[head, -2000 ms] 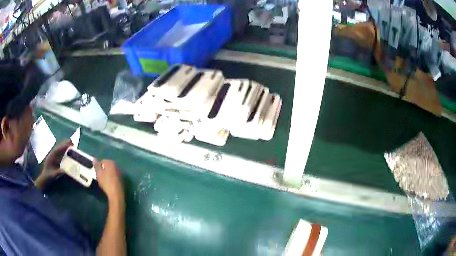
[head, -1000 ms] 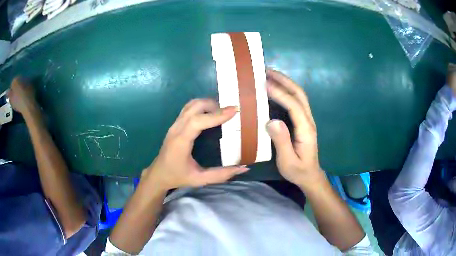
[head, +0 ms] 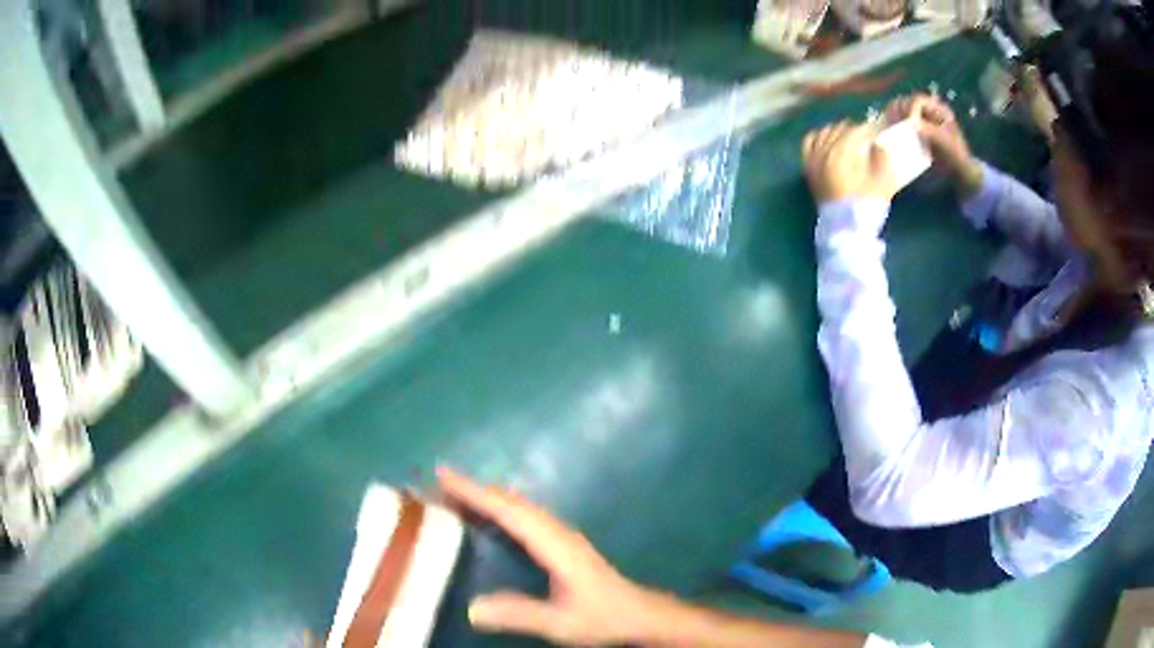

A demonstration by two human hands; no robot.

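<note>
The white housing (head: 437,565) with the brown strap (head: 385,580) running lengthwise over it shows at the bottom left of the view, its near end cut off by the lower edge. My right hand (head: 564,585) is just right of it, fingers apart, holding nothing. A gap shows between the thumb and the housing. My left hand is not clearly in view; only a tiny skin-toned patch shows at the lower edge beside the housing.
A pale metal rail (head: 411,281) and an upright (head: 139,253) cross the green bench. A clear bag (head: 677,190) with small cream parts (head: 544,108) lies over the rail. White panels (head: 76,361) are stacked at left. A person at right handles a white piece (head: 904,155). A blue stool (head: 810,557) stands below.
The view has swung to the right. My right hand has moved from close beside the housing to spread apart from it. My left hand has left clear view.
</note>
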